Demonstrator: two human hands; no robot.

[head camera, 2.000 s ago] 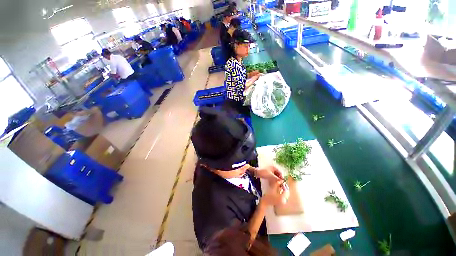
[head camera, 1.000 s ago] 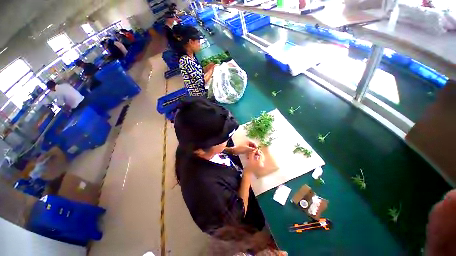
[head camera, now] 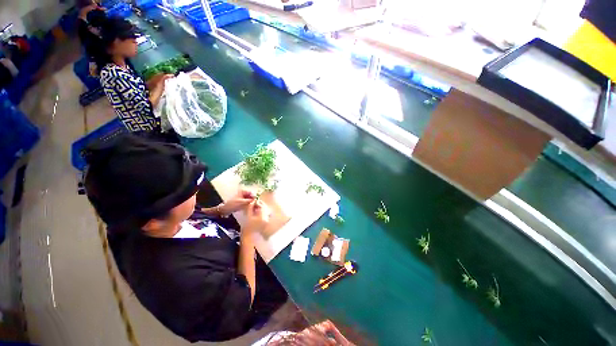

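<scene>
Neither of my hands is in view. Small green leafy sprigs lie singly on the green conveyor belt, among them one sprig at mid-belt and another sprig nearer me. An orange and black tool, maybe cutters, lies at the belt's near side. Beside it are a brown block with a white disc and a white card. A pale board holds a green foliage pile and a smaller green piece. A seated person in a black cap handles something small there.
A black tray sits on the shelf at upper right, above a brown board. Another person sits farther along beside a clear plastic bag. Blurred reddish-brown hair or another object shows at the bottom edge.
The view has swung right, so the seated people shift left and the black tray appears. The blurred skin-coloured shape, maybe a hand, at the right edge is gone.
</scene>
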